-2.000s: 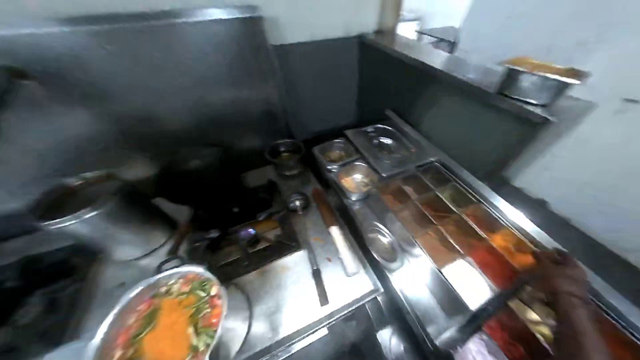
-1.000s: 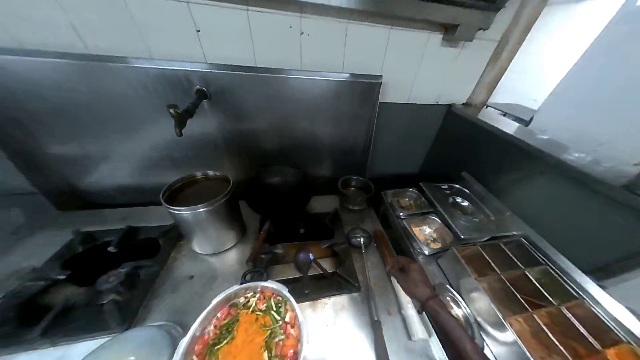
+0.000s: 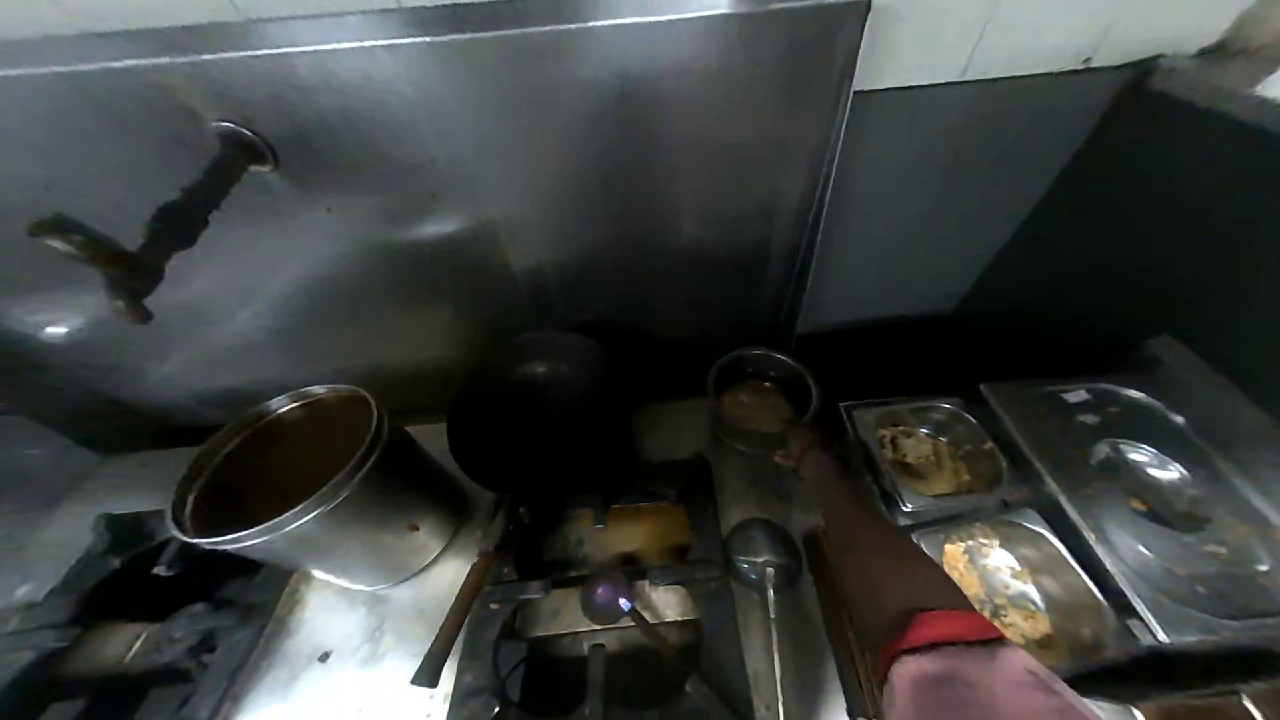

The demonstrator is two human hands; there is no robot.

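My right hand (image 3: 797,445) is at the near right rim of a small round metal pot (image 3: 757,400) with brownish contents, at the back of the stove top. Its fingers are dark and blurred, so their hold on the rim is unclear. Below the pot lies a steel ladle (image 3: 764,553), its handle running toward me, beside my forearm. A gas burner (image 3: 608,600) shows a small bluish flame left of the ladle. My left hand is out of view.
A tall steel pot (image 3: 400,525) of dark liquid stands left, near a blackened pan (image 3: 545,415) with a wooden handle. Steel food containers (image 3: 935,455) and a lidded one (image 3: 1150,500) line the right. A tap (image 3: 170,230) juts from the steel backsplash (image 3: 600,150).
My right hand has moved from beside the ladle, near a white-handled tool, forward to the small pot. Earlier it was over the spice containers. The view has shifted toward the stove's back.
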